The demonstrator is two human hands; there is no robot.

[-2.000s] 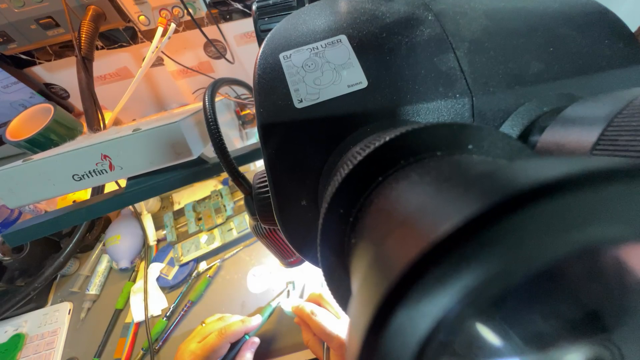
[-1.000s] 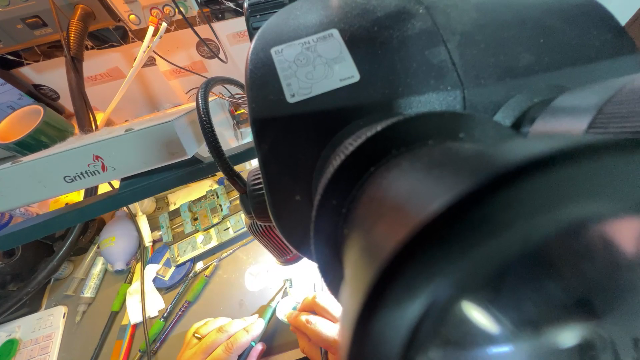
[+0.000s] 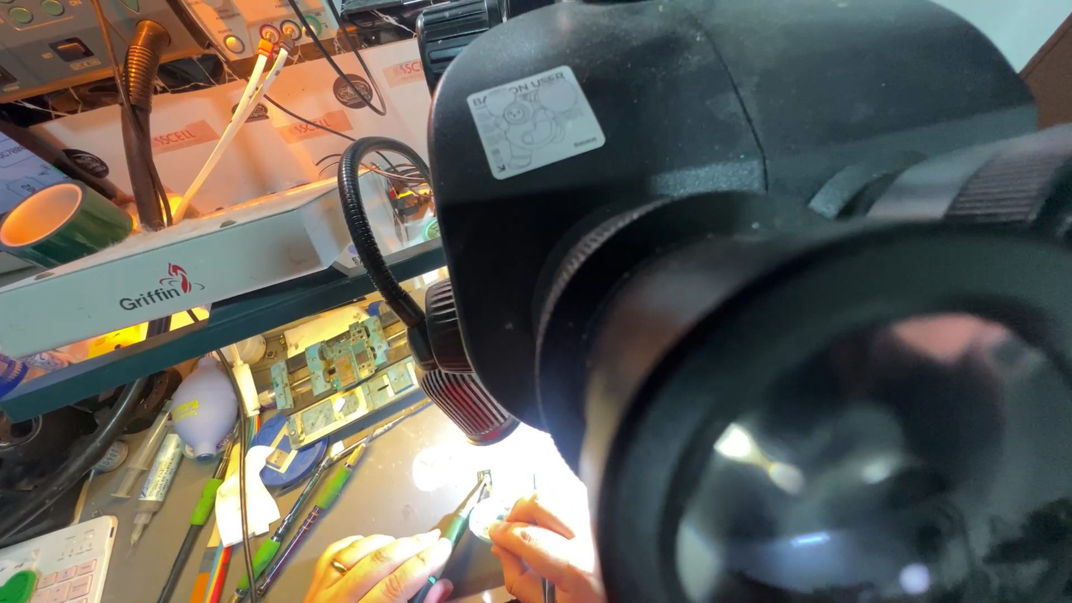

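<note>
My left hand (image 3: 381, 565), with a ring on one finger, grips a slim green-handled tool (image 3: 455, 529), perhaps tweezers; its tip reaches a small dark part (image 3: 484, 477) on the brightly lit mat. My right hand (image 3: 540, 548) is just to the right, its fingers closed around a thin dark tool (image 3: 548, 590) that shows only in part. Beside its fingertips a small pale round thing (image 3: 481, 521) lies between the hands; glare blurs it. A black microscope body (image 3: 603, 209) and its large eyepiece (image 3: 804, 419) fill the right side and hide part of my right hand.
A lamp head (image 3: 469, 402) on a gooseneck hangs above the mat. Circuit boards in a metal holder (image 3: 352, 373), a blue disc (image 3: 289, 456), green-gripped tools (image 3: 335, 486), syringes (image 3: 155, 486), an air blower bulb (image 3: 203, 410) and a keyboard (image 3: 71, 557) lie to the left, below a shelf (image 3: 226, 310).
</note>
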